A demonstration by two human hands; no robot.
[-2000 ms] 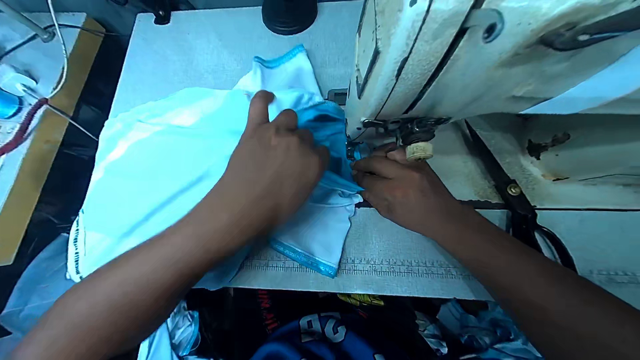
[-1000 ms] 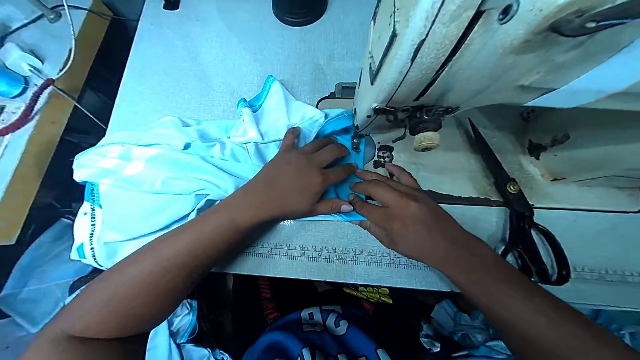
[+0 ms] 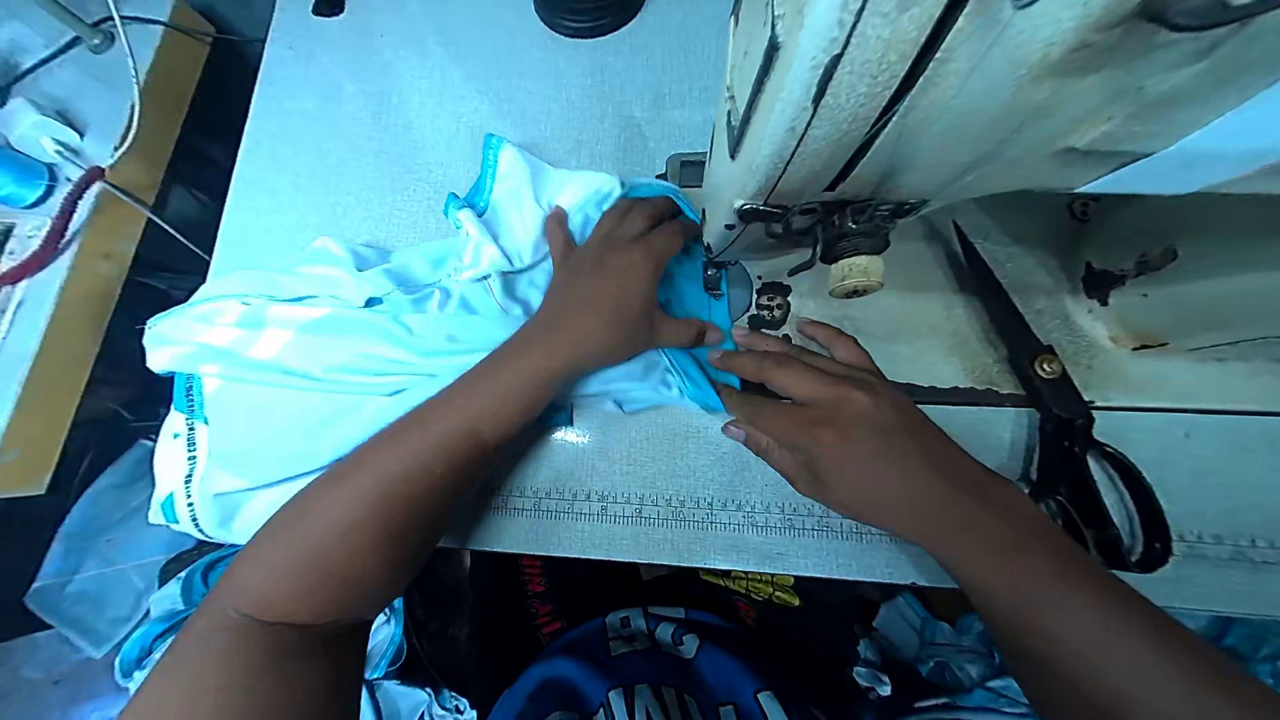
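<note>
A white knit garment [image 3: 330,340] with turquoise edging lies bunched on the sewing machine's bed, its blue neckband [image 3: 690,290] beside the presser foot [image 3: 714,276]. Spread over the cloth just left of the foot, my left hand [image 3: 615,290] presses it flat, thumb on the blue band. From the right, my right hand [image 3: 820,410] touches the band's near edge with its fingertips, fingers apart. The head of the industrial sewing machine [image 3: 960,110] rises at the upper right. Whether the needle is down in the cloth cannot be told.
Black-handled fabric scissors [image 3: 1060,400] lie right of my right hand. A ruler scale [image 3: 640,510] runs along the table's front edge. A black round object [image 3: 588,12] stands at the back. More cloth [image 3: 940,650] hangs below the table. At far left is a blue thread spool [image 3: 22,180].
The left hand has moved up along the blue band toward its far end. The right hand's fingers have spread near the band's lower edge. Two seconds ago, the right hand was close to the foot.
</note>
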